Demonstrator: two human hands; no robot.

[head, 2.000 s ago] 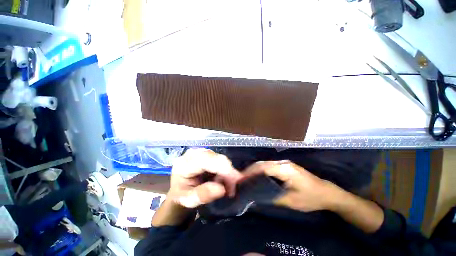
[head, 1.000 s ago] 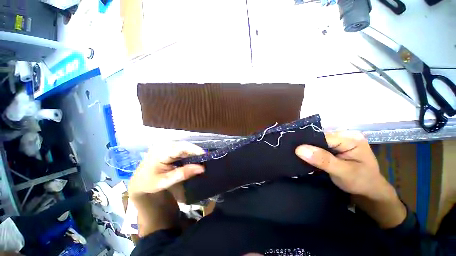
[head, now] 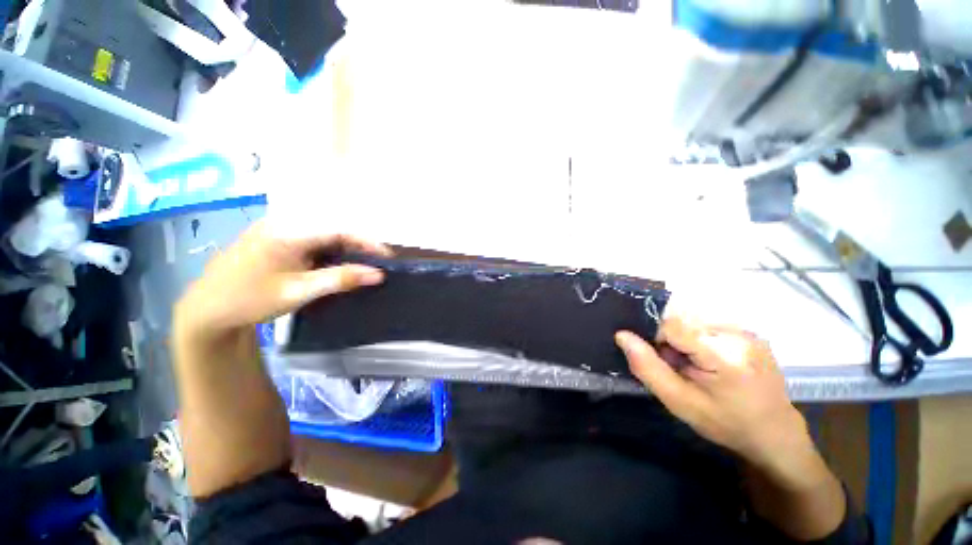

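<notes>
A black strip (head: 469,316) with pale loose threads along its upper edge lies stretched between my hands at the table's front edge. My left hand (head: 272,282) grips its left end, thumb on top. My right hand (head: 709,373) pinches its right end between thumb and fingers. The brown fabric strip (head: 458,256) is almost wholly hidden under the black strip; only a thin brown line shows along the top edge. White thread tails (head: 588,285) curl near the black strip's upper right.
Black-handled shears (head: 895,319) and slim silver tweezers (head: 815,282) lie on the table at right. The white sewing machine head (head: 757,75) is at upper right. A ruler strip (head: 831,381) runs along the front edge. A blue plastic basket (head: 373,431) stands below at left.
The black strip has moved from over the lap up onto the table, covering the brown strip. My hands have moved with it. The view has shifted, and the machine head now shows.
</notes>
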